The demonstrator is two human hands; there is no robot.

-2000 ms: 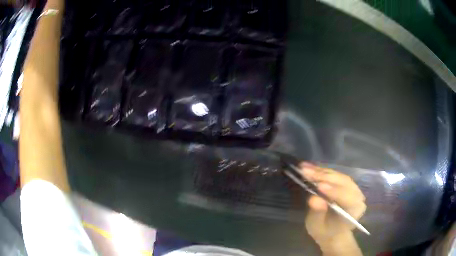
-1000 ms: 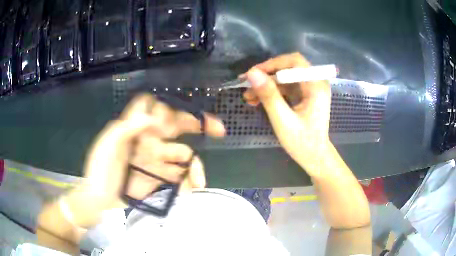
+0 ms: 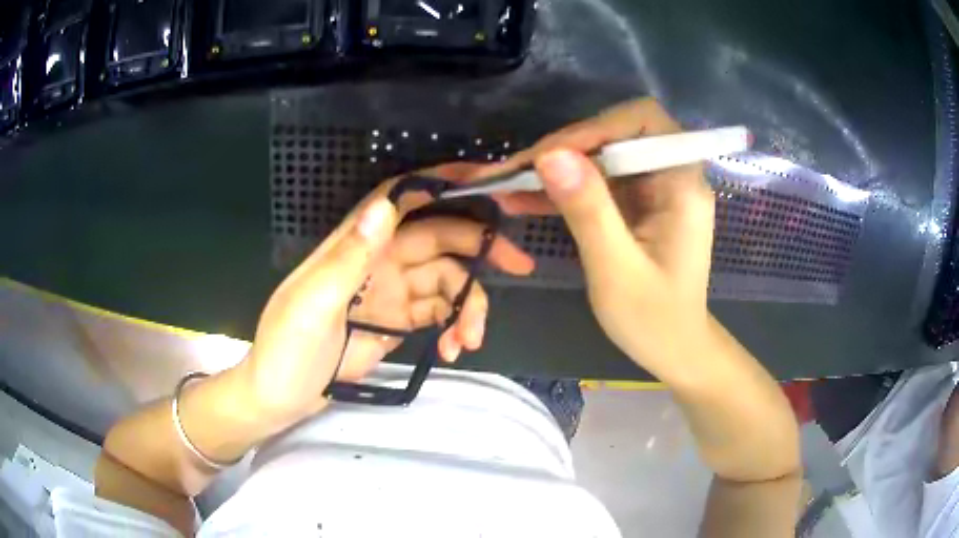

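My left hand (image 3: 394,273) holds a thin black plastic frame (image 3: 384,396), with its upper end between thumb and fingers and its lower end hanging below the palm. My right hand (image 3: 620,210) holds tweezers (image 3: 673,150) with a white handle. The tweezer tips are at the top edge of the frame; whether they hold a tiny part cannot be told. The dotted sheet (image 3: 305,189), with rows of dark dots and several bright spots near its top, lies flat behind both hands, which hide part of it.
A shiny black blister tray (image 3: 263,53) with rectangular pockets lies at the upper left. The dark green tabletop (image 3: 137,210) has its near edge below my hands. Another person's pale sleeve (image 3: 904,420) shows at the lower right. A dark object (image 3: 943,210) stands at the right edge.
The tray slid out of view upward as the view shifted. My left hand came in with the frame and rose to the tweezers. The tweezer tips moved from the sheet to the frame's top.
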